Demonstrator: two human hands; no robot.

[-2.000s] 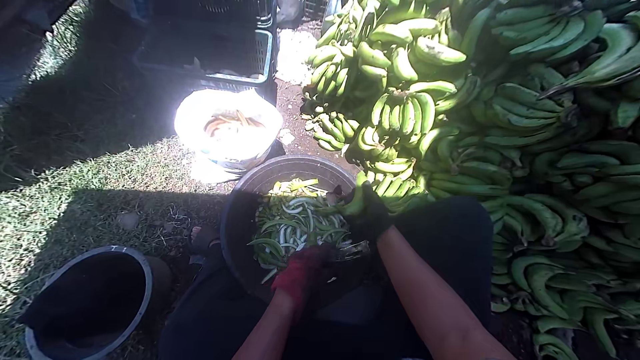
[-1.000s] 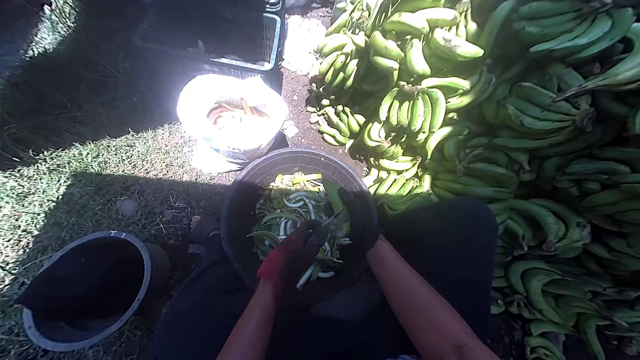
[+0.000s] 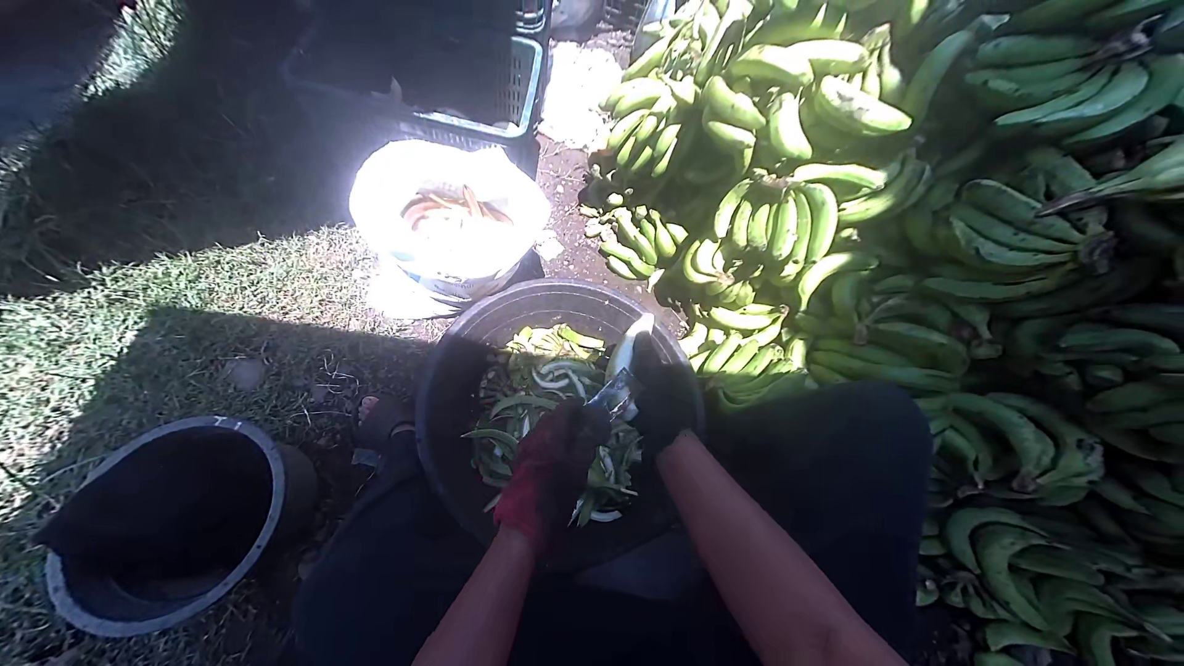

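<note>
My left hand point(image 3: 548, 462), in a red and dark glove, is closed on a small tool with a blade point(image 3: 610, 393); its handle is hidden in the glove. My right hand point(image 3: 661, 398), in a dark glove, holds a pale, peeled-looking banana point(image 3: 628, 350) pointing up and away from me. The blade lies between the hands, close to the banana's lower end. Both hands are over a round dark plastic basin point(image 3: 481, 314) between my legs. Green banana peels point(image 3: 523, 407) lie in the basin, with yellower ones in the sunlit part.
Bunches of green bananas point(image 3: 777, 222) are heaped along the right. Beyond the basin stands a white sack point(image 3: 379, 194) with orange-brown pieces inside. Plastic crates point(image 3: 527, 83) are behind it. A dark bucket point(image 3: 277, 481) with dark cloth-like material sits on the grass at left.
The banana in my right hand showed green skin earlier; now its visible side is pale. My left hand was lower in the basin two seconds ago and has moved up beside my right.
</note>
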